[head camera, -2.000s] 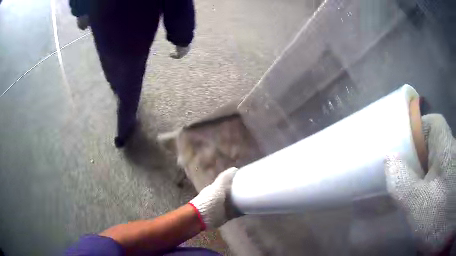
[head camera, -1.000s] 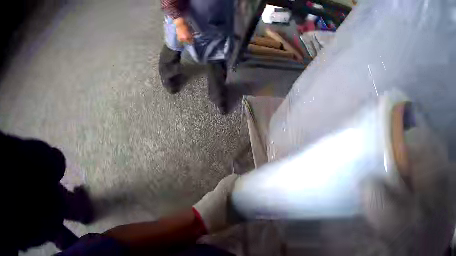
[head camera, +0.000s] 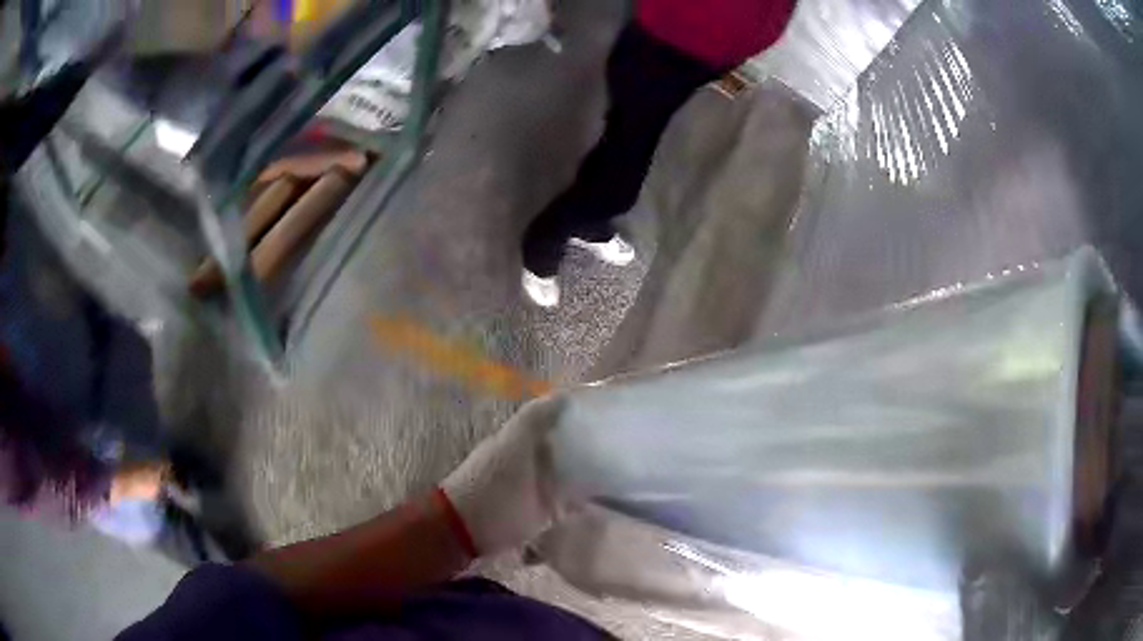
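Note:
A large roll of stretch film (head camera: 827, 426) lies across the lower right, whitish and shiny, with its brown cardboard core (head camera: 1098, 426) at the right end. My left hand (head camera: 508, 482), in a white knitted glove with a red cuff, grips the roll's left end. My right hand cannot be made out at the roll's right end, which is dark and blurred. The wrapped load (head camera: 928, 213) stands behind the roll, under glossy film with bright streaks. A dull grey-beige cover flap (head camera: 733, 213) hangs at its side.
A person in dark trousers and white shoes (head camera: 614, 138) stands beyond the flap. A green metal rack (head camera: 420, 88) with brown tubes (head camera: 295, 232) stands at upper left. Another person, blurred, is at the left edge. A yellow line (head camera: 458, 357) marks the concrete floor.
The view has swung along the load. The rack now shows at upper left, and a person in a red top has come into view. The left hand still holds the roll; the right hand has become indistinct.

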